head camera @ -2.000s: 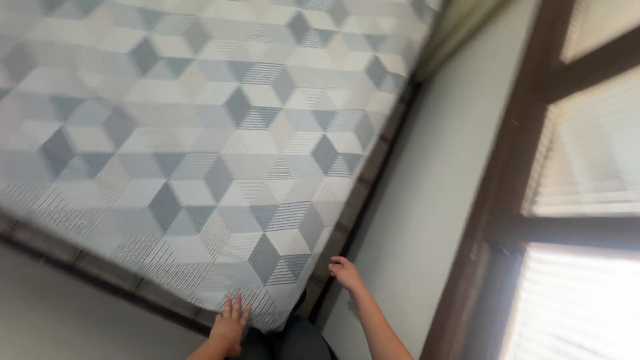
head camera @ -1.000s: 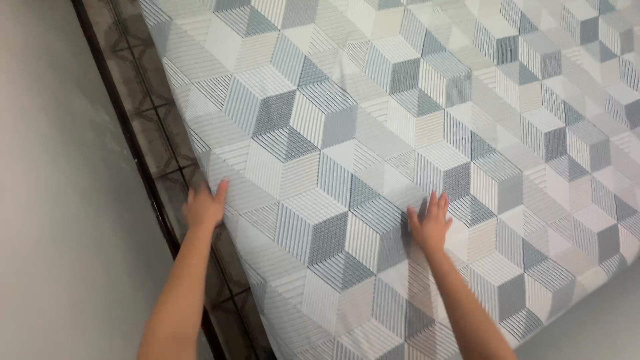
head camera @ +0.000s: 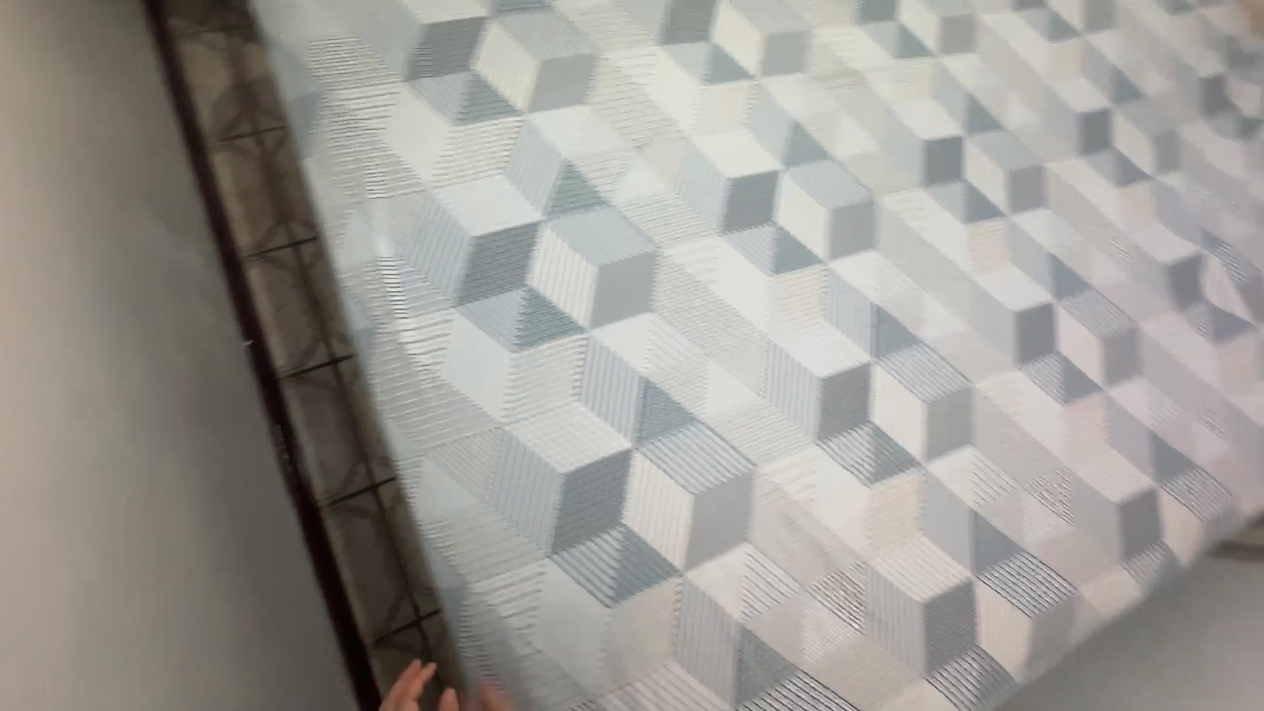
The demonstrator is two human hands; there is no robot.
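A large sheet of fabric [head camera: 691, 395] with a grey, white and beige cube pattern fills most of the view, lying over what looks like a mattress. At the bottom edge, fingers of my left hand [head camera: 410, 686] show beside the sheet's left side, over the tiled strip. The rest of that hand is cut off, so its grip cannot be made out. Just right of it are blurred fingertips at the sheet's edge; whether they belong to my right hand cannot be told.
A narrow strip of patterned floor tiles [head camera: 331, 434] runs between the sheet and a pale wall [head camera: 109, 395] on the left. A dark skirting edge [head camera: 262, 346] follows the wall's foot. Beyond the sheet's lower right edge is a grey surface [head camera: 1155, 642].
One second ago both hands rested on or beside the sheet in mid view; now only fingers show at the bottom edge. The view has swung widely since two seconds ago, when framed panes showed at right.
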